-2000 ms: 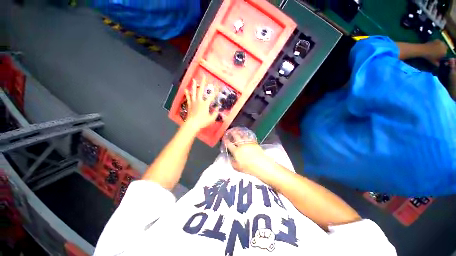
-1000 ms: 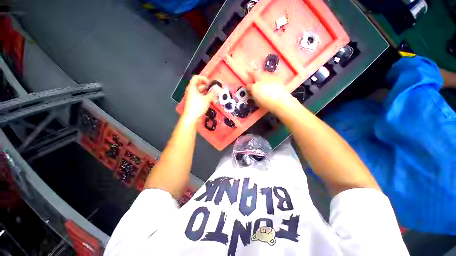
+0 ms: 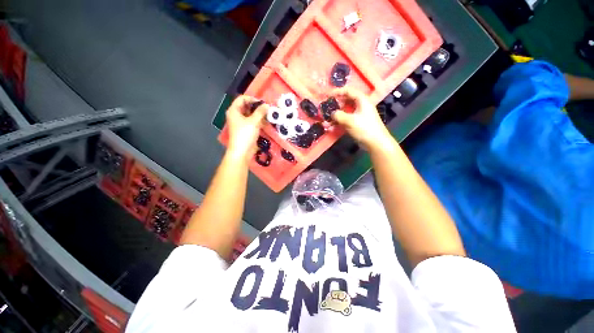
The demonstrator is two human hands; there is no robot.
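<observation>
The red parts tray (image 3: 314, 53) lies tilted on a black grid tray (image 3: 426, 77). Several white parts with dark centres (image 3: 286, 116) lie clustered in its near bay, with black parts (image 3: 309, 135) beside them. Black rings (image 3: 263, 157) lie in the end bay. My left hand (image 3: 243, 122) pinches a small black part at the tray's left edge. My right hand (image 3: 359, 119) holds a black part between its fingertips over the tray's right side. A clear plastic bag (image 3: 317, 187) with dark parts inside rests against the shirt, touched by neither hand.
The trays lie on a green surface (image 3: 470, 47). Watch heads (image 3: 408, 88) sit in the grid tray's right pockets. A person in a blue smock (image 3: 501, 195) is close on the right. A metal rack (image 3: 65, 151) with red trays (image 3: 151, 201) stands at the left over grey floor.
My right hand has let go of the bag and moved onto the tray; it now holds a black part. My left hand has moved to the tray's left edge. The white parts now lie clustered.
</observation>
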